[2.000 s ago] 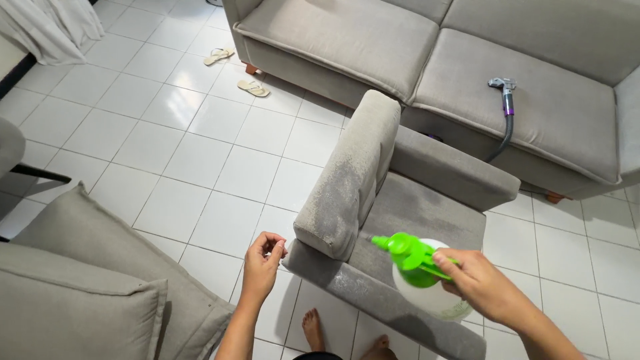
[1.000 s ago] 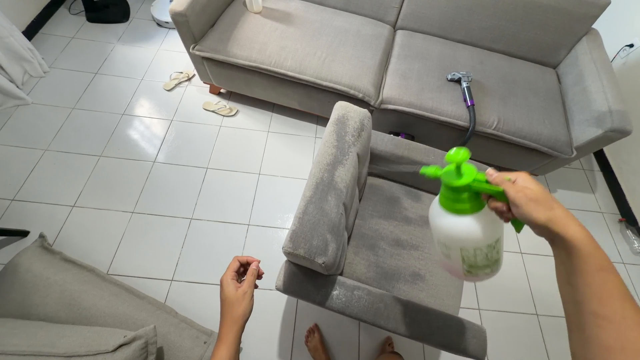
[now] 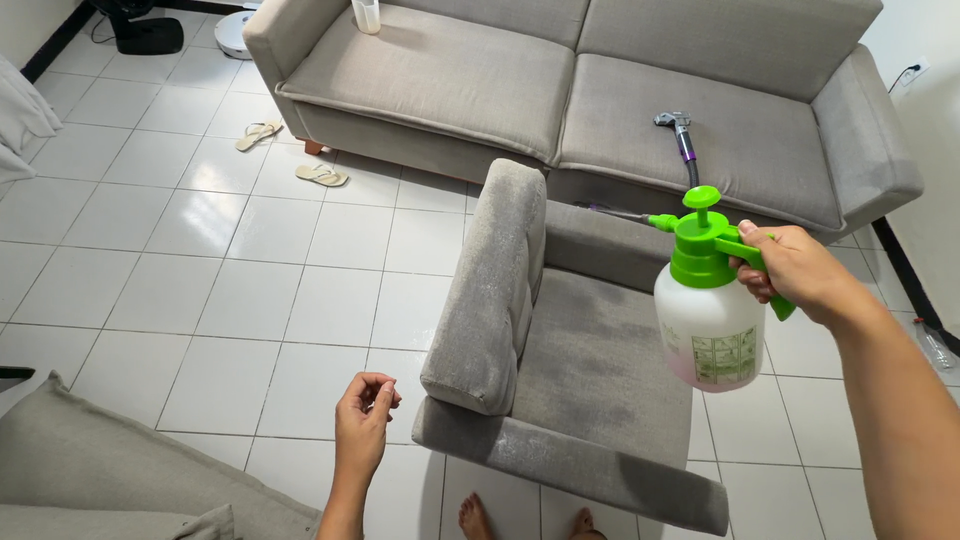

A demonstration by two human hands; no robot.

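Observation:
My right hand (image 3: 787, 270) is shut on the green handle of a pump spray bottle (image 3: 709, 300), white and translucent with some pinkish liquid low inside. The bottle is upright above the seat of a grey upholstered armchair (image 3: 600, 352), its nozzle pointing left with a fine spray in front of it. Dark damp patches show on the seat, and whitish specks lie on the backrest (image 3: 487, 292) and near armrest (image 3: 570, 457). My left hand (image 3: 367, 409), fingers curled and seemingly holding nothing, hovers left of the armchair, not touching it.
Behind the armchair stands a grey sofa (image 3: 450, 82) with a vacuum-type upholstery nozzle and hose (image 3: 684, 142) and a translucent cup (image 3: 367, 15) on it. Flip-flops (image 3: 322, 175) lie on the tiled floor. Grey cushions (image 3: 135, 465) are at lower left, a plastic bottle (image 3: 934, 345) at right.
The spray bottle in my right hand has risen from low over the armchair and stands more upright. The view has shifted, showing more of the sofa and the right wall.

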